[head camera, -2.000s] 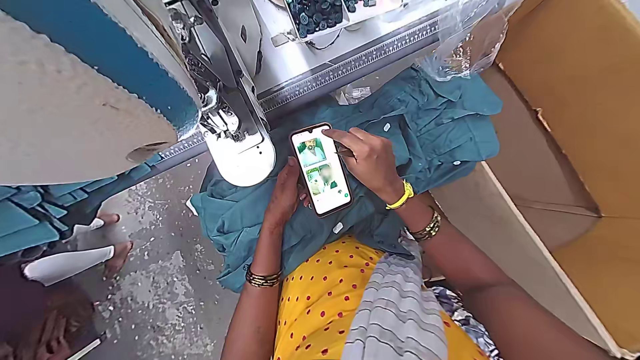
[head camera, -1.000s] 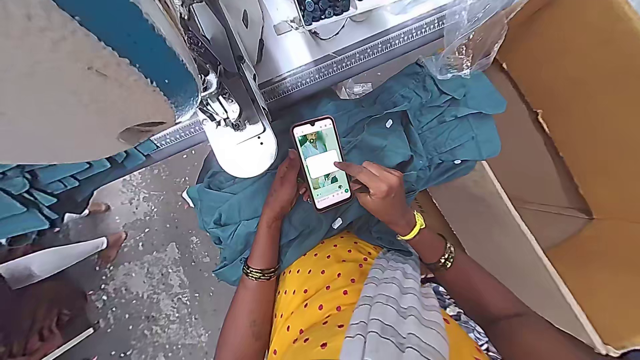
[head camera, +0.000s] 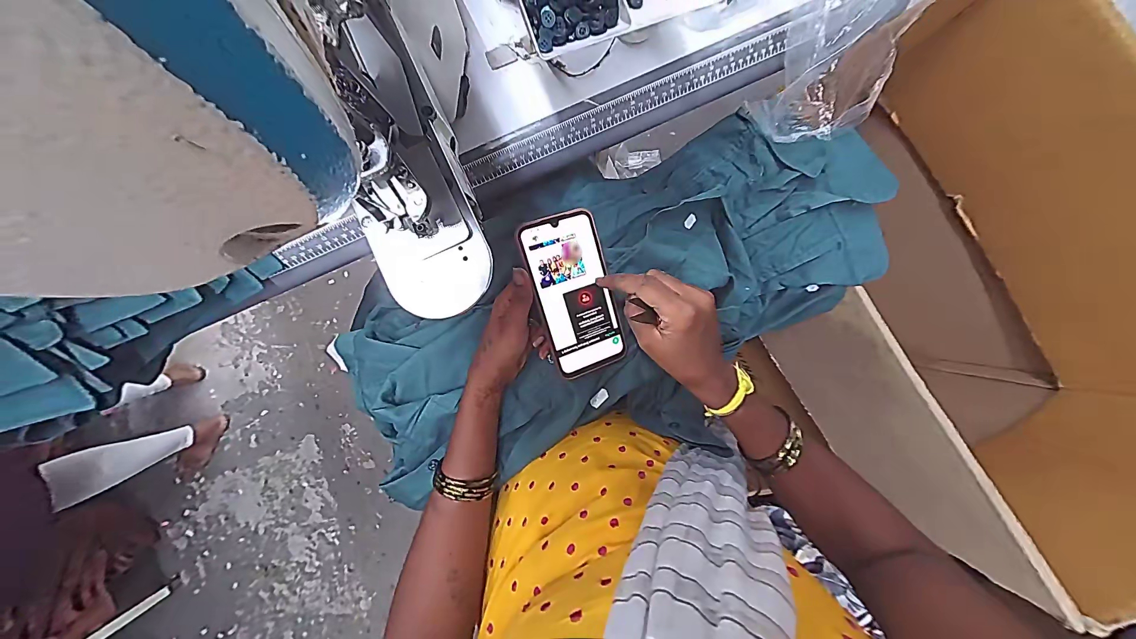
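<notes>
My left hand (head camera: 506, 342) holds a smartphone (head camera: 572, 293) upright over my lap, its screen lit with pictures. With its index finger stretched out, my right hand (head camera: 670, 319) is at the right edge of the screen. It seems to have a small dark thing between thumb and fingers, too unclear to name. Teal garments (head camera: 763, 231) with small white tags lie across my lap, under both hands. Just left of the phone is the rounded white bed of a sewing machine (head camera: 430, 271), its metal presser mechanism above it.
A ruler strip (head camera: 621, 106) runs along the table edge, with a tray of dark buttons (head camera: 572, 22) behind it. Clear plastic (head camera: 821, 80) hangs near a large cardboard box (head camera: 1003, 195) at right. Stacked teal pieces (head camera: 53, 355) and a person's legs (head camera: 124, 466) are at left.
The phone's screen shows different pictures from before. My right index finger has moved about the screen and now is at its right edge. My left hand keeps holding the phone.
</notes>
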